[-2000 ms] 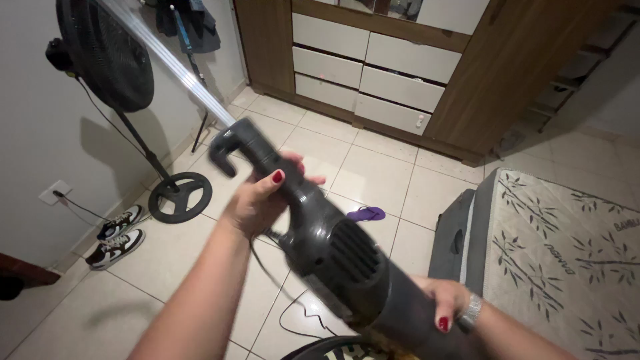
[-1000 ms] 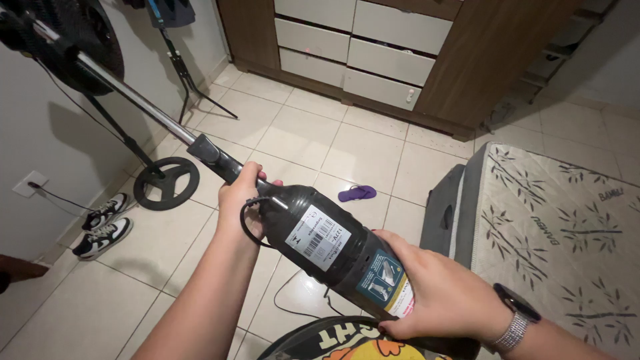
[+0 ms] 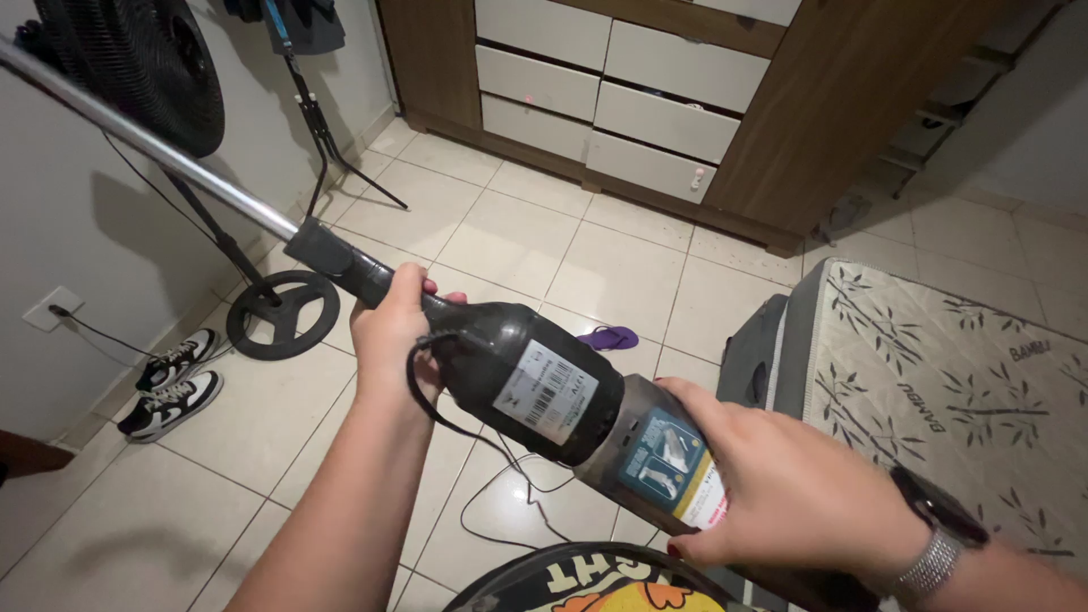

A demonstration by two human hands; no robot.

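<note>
A black corded stick vacuum cleaner (image 3: 510,357) lies slantwise across the view, its motor body bearing a printed label. My left hand (image 3: 395,336) is wrapped around its neck, just below the collar where a metal tube (image 3: 170,157) runs to the upper left. The clear dust container (image 3: 629,442), with a coloured sticker, is gripped by my right hand (image 3: 765,476), which wears a watch on the wrist. The power cord (image 3: 416,382) loops from the body under my left wrist. The lower end of the vacuum is partly hidden behind my right hand.
A black pedestal fan (image 3: 285,314) and black-and-white sneakers (image 3: 174,399) are at left, near a wall outlet (image 3: 53,308). A purple flip-flop (image 3: 612,338) lies on the tiles. Ahead is a wooden dresser (image 3: 663,136); a mattress (image 3: 960,382) is at right, a round printed item (image 3: 646,586) below.
The vacuum has been rolled so its labelled side faces me, where its vented side showed two seconds ago. Both hands still hold it, and my right hand now lies over the dust container.
</note>
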